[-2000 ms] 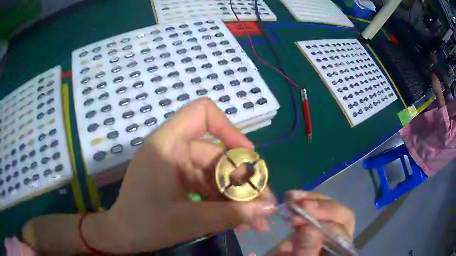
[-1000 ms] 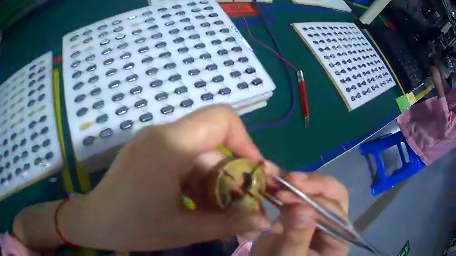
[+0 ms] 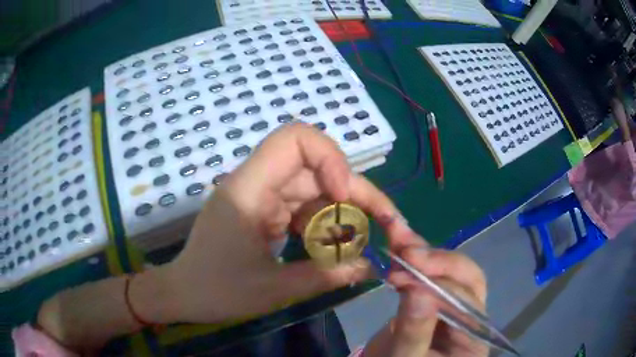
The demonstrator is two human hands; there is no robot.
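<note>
A round brass insert point(image 3: 321, 240) with dark cross slots and a centre hole faces me near the middle of the view. My left hand point(image 3: 258, 216) grips it between thumb and fingers. My right hand point(image 3: 432, 293) is at its right and holds slim metal tweezers point(image 3: 464, 314), whose ends point down to the right and up to the left near the insert. A right fingertip reaches the fingers of my left hand by the insert. The rest of the fixture behind the insert is hidden by my left hand.
Foam trays point(image 3: 230, 104) with rows of dark oval parts lie on the green mat point(image 3: 349, 202); the middle ones are stacked. A red test probe point(image 3: 435, 150) with a thin red wire lies right of them. A blue stool point(image 3: 558, 240) and a pink sleeve point(image 3: 607, 188) are at the right.
The brass insert has turned, so its slots now stand upright and level. The right fingers have moved against the left hand above the insert. The tweezers stay in the right hand.
</note>
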